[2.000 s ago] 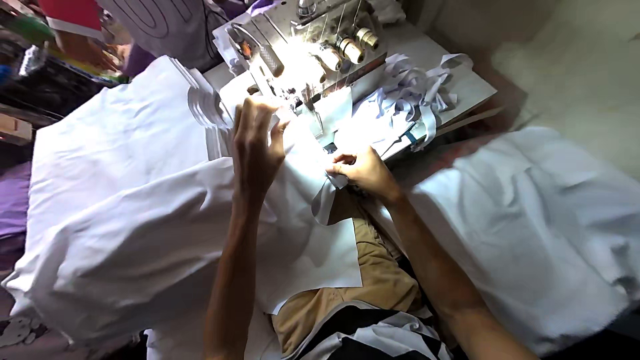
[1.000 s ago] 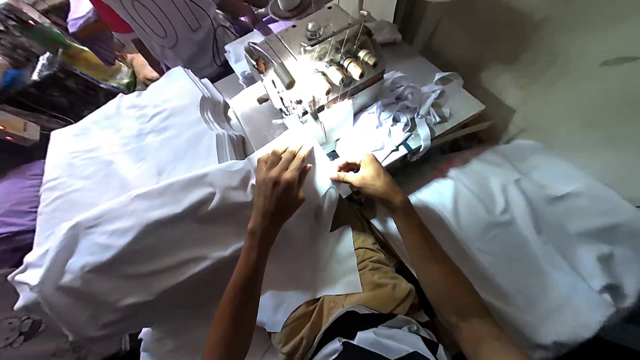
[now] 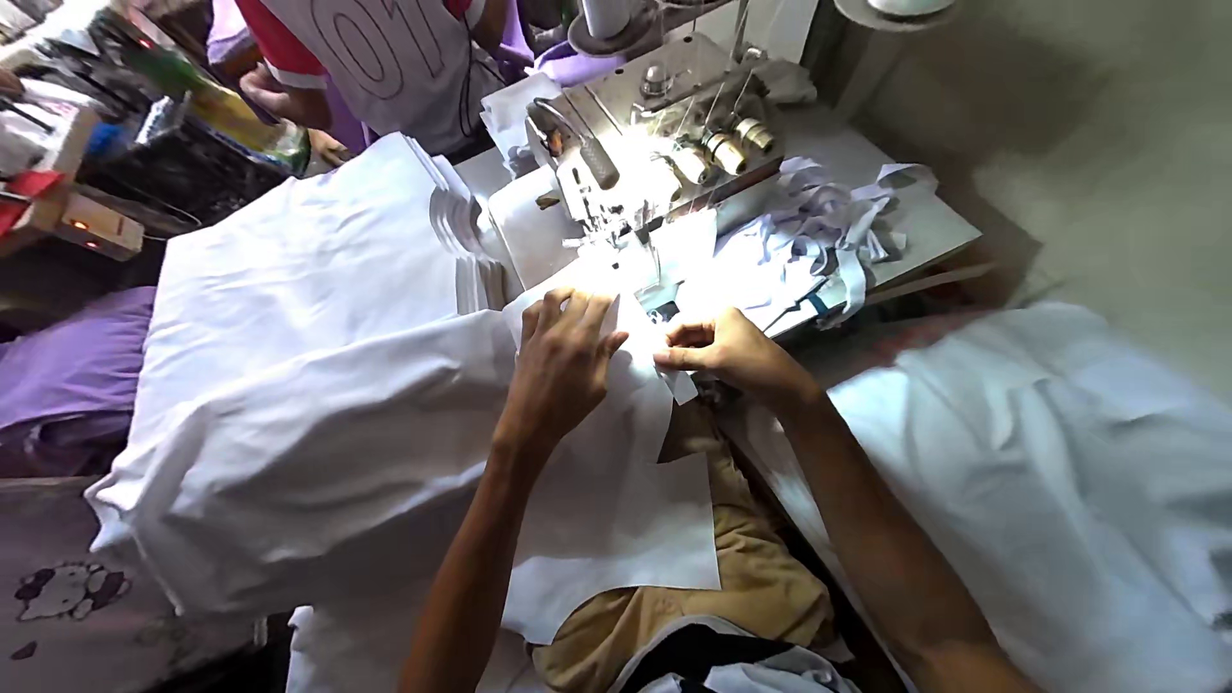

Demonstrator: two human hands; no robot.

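An overlock sewing machine (image 3: 664, 135), its lamp lit, stands at the top middle. In front of its needle area a white fabric piece (image 3: 616, 520) runs down over my lap. My left hand (image 3: 568, 356) lies on this cloth, palm down with fingers bent, just below the presser foot. To its right my right hand (image 3: 727, 354) pinches the edge of the cloth or a narrow strip between thumb and forefinger. A stack of cut white fabric (image 3: 318, 241) lies left of the machine. Glare hides the detail at the needle.
White fabric strips (image 3: 828, 231) are heaped right of the machine. More white cloth (image 3: 1039, 462) bulges at the right. A person (image 3: 385, 67) in a white and red shirt is beyond the stack. Purple cloth (image 3: 77, 366) and a cluttered shelf (image 3: 96, 226) are at the left.
Two seconds ago my left hand was raised with its fingers pointing up near the needle area; it has since come down flat onto the cloth. My right hand stays near the same edge.
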